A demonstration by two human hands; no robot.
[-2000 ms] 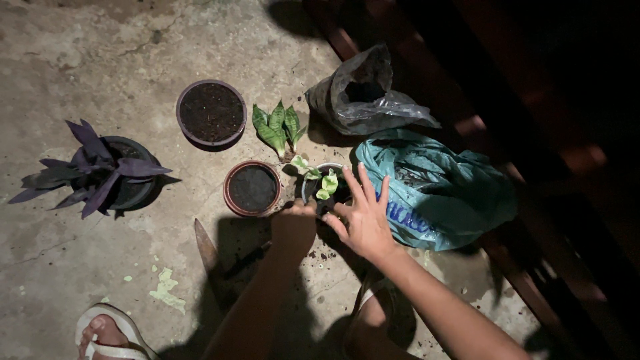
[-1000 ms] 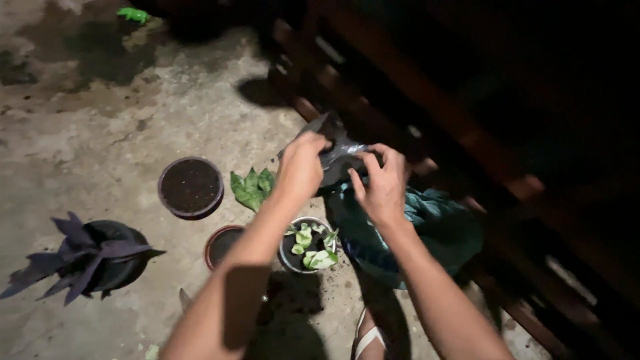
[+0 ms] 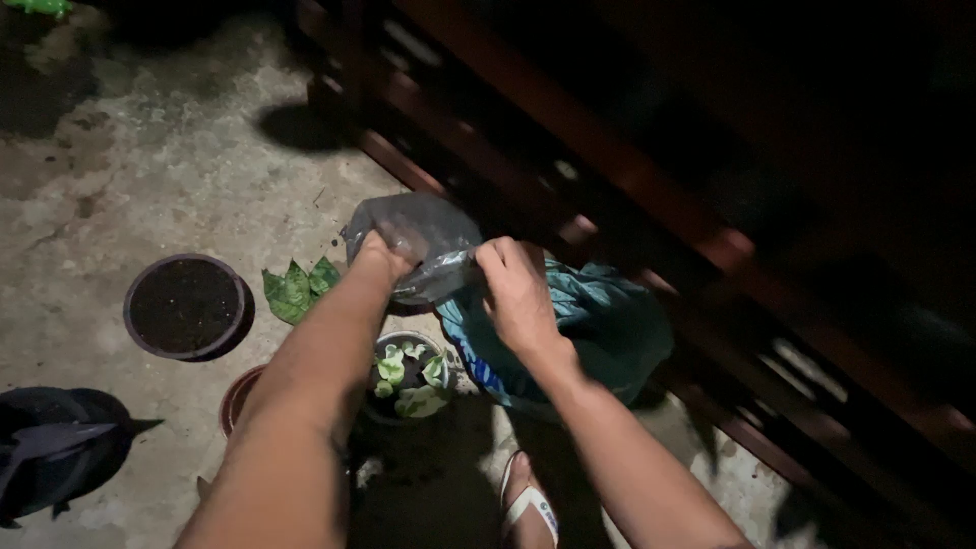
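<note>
A grey translucent plastic bag (image 3: 427, 221) is between my hands. My left hand (image 3: 389, 248) reaches into its mouth, its fingers partly hidden by the film. My right hand (image 3: 515, 282) pinches the bag's right edge. Just below stands a pot with small variegated green-and-white plants (image 3: 412, 374) in dark soil. A teal plastic bag (image 3: 610, 328) lies beneath and to the right of my right hand. Left of my left forearm are a cluster of broad green leaves (image 3: 293, 293) and a round pot of dark soil (image 3: 185, 306). My forearm partly covers a reddish-brown pot (image 3: 238, 400).
A potted purple-leaved plant (image 3: 69, 450) stands at the lower left on the concrete floor. Dark reddish slatted structure (image 3: 549, 122) runs diagonally along the right. A foot in a white flip-flop (image 3: 530, 503) is at the bottom. A bright green object (image 3: 38, 8) sits at the top left.
Both hands have moved from the variegated plant's pot up to the grey bag. My left hand has since gone into the bag, and its mouth is spread wider than a second ago.
</note>
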